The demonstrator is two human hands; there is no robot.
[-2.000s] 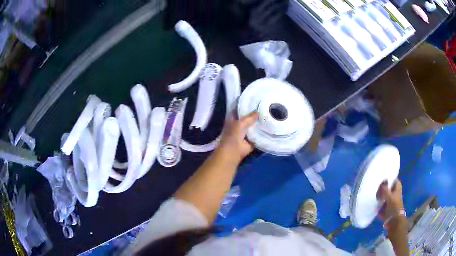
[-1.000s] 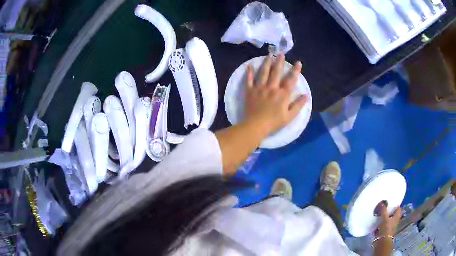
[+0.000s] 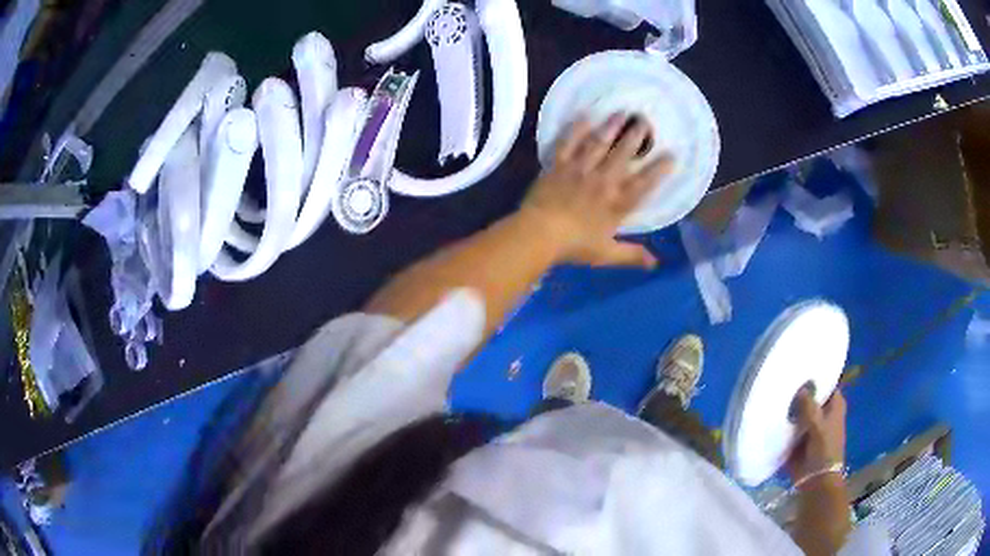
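A white tape roll lies flat at the dark table's front edge, its dark core hole partly showing. My left hand rests on top of it with fingers spread near the hole; the thumb points off the roll's near side. My right hand holds a second white tape roll tilted over the floor, with fingers at its core hole. How far the fingers reach through is hidden.
White curved housings cluster on the table at left, with an open purple-inside housing beside them. Clear wrap lies behind the roll. White trays stand at back right, a carton below. Plastic scraps hang and litter the blue floor.
My left hand has gone from gripping the first roll's rim to lying open on its face, now shifted off the centre so the hole shows. My right hand still holds its roll. The view has shifted.
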